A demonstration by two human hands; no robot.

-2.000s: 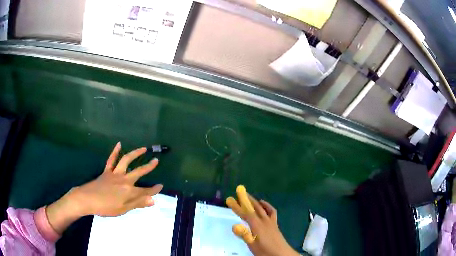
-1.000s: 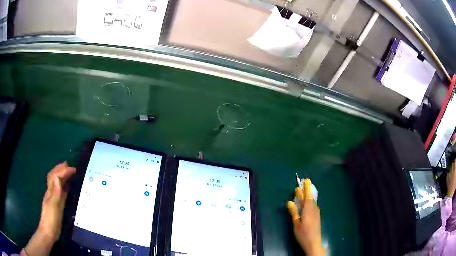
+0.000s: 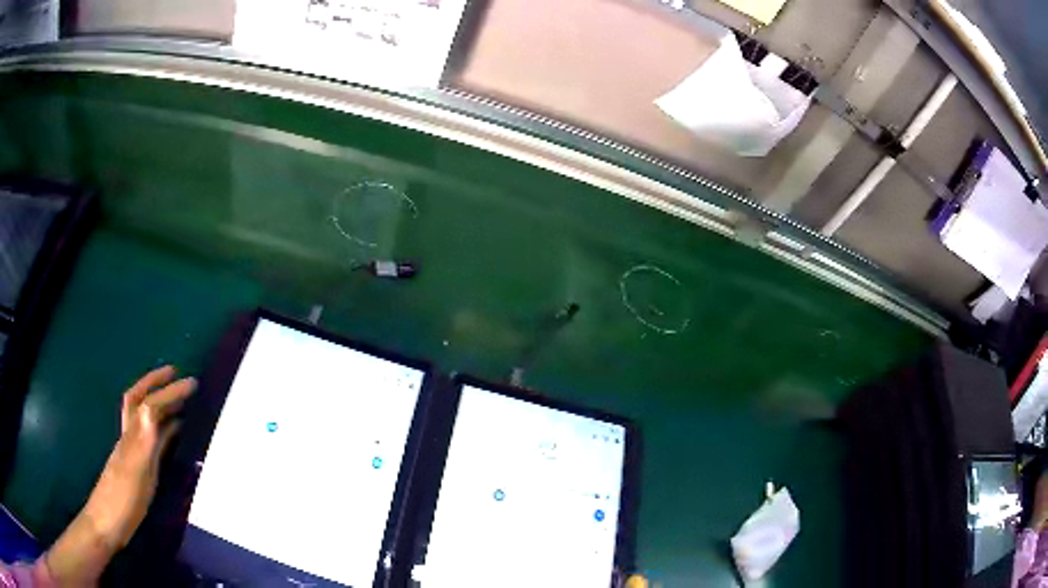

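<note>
Two tablets with lit white screens lie side by side on the green mat, the left tablet (image 3: pixel 316 459) and the right tablet (image 3: pixel 534 494). A short lead runs up from the top edge of each. My left hand (image 3: pixel 140 454) is beside the left tablet's left edge, fingers slightly curled, holding nothing. Of my right hand (image 3: pixel 636 582) only a yellow finger cot tip shows at the bottom edge, by the right tablet's lower right corner; the rest is out of the picture.
A crumpled white cloth (image 3: pixel 767 535) lies right of the tablets. A small black plug (image 3: pixel 392 270) lies above the left tablet. Black foam trays stand at the right (image 3: pixel 908 459) and left (image 3: pixel 35 247). A grey panel with clipped papers (image 3: pixel 736 98) is behind. A coworker's pink sleeve (image 3: pixel 1031 551) shows at far right.
My right hand has left the white cloth and moved down and left, almost out of view. The cloth stays on the mat. The view has shifted slightly; both tablets remain lit.
</note>
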